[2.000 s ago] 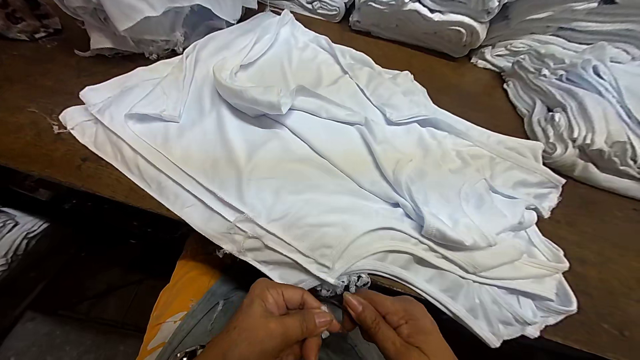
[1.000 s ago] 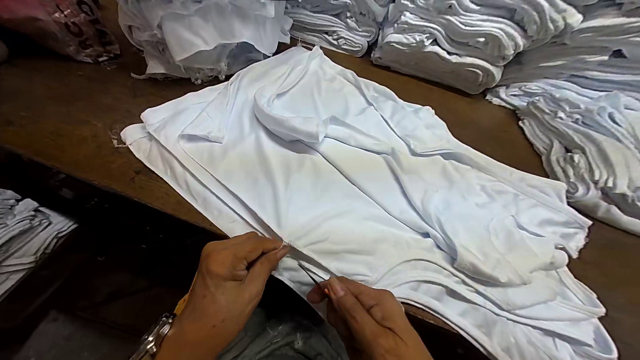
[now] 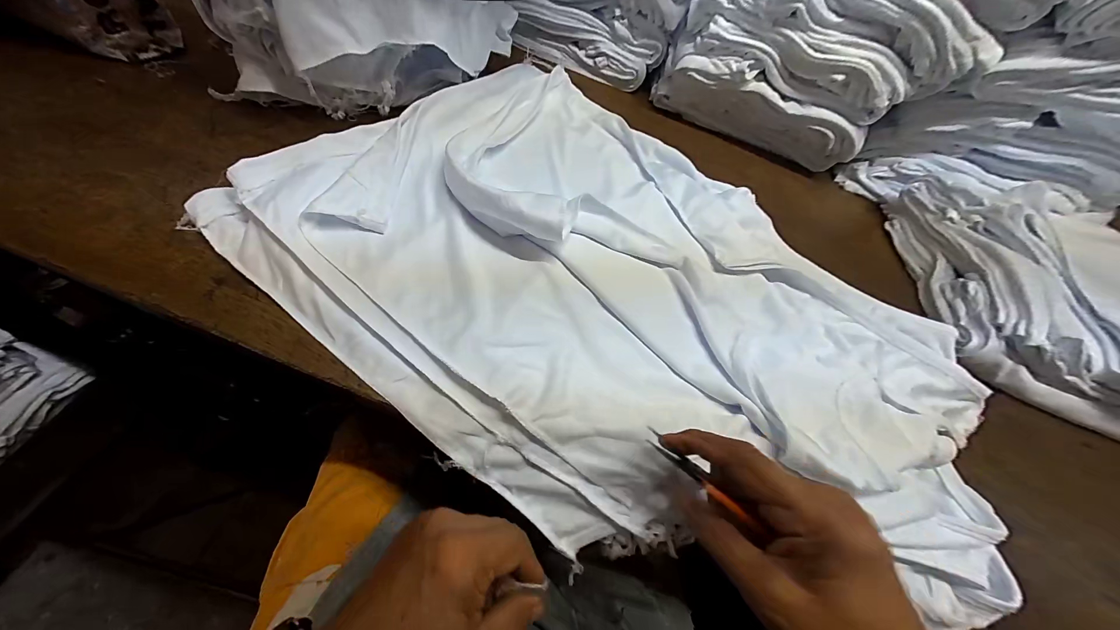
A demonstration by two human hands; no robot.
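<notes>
A loose pile of white fabric garments (image 3: 542,315) lies across the wooden table (image 3: 114,184), its near edge hanging over the front with frayed threads. My right hand (image 3: 787,534) is at the pile's near side and holds a small pointed tool with orange on it (image 3: 713,490), perhaps thread snips; its dark tip points up and left over the fabric. My left hand (image 3: 464,569) is curled below the near edge, apart from the pile, with a small whitish bit, possibly thread, pinched at its fingers.
Folded stacks of white cloth (image 3: 787,79) stand along the back, with another stack (image 3: 1006,280) at the right. A bundle of white pieces (image 3: 367,52) sits at the back left. More white cloth (image 3: 35,385) is below the table at the left. Orange fabric (image 3: 341,516) is near my lap.
A second ago both hands were close together at the garment's near edge; now they are apart, my left hand lower and off the fabric. The pointed tool remains in my right hand.
</notes>
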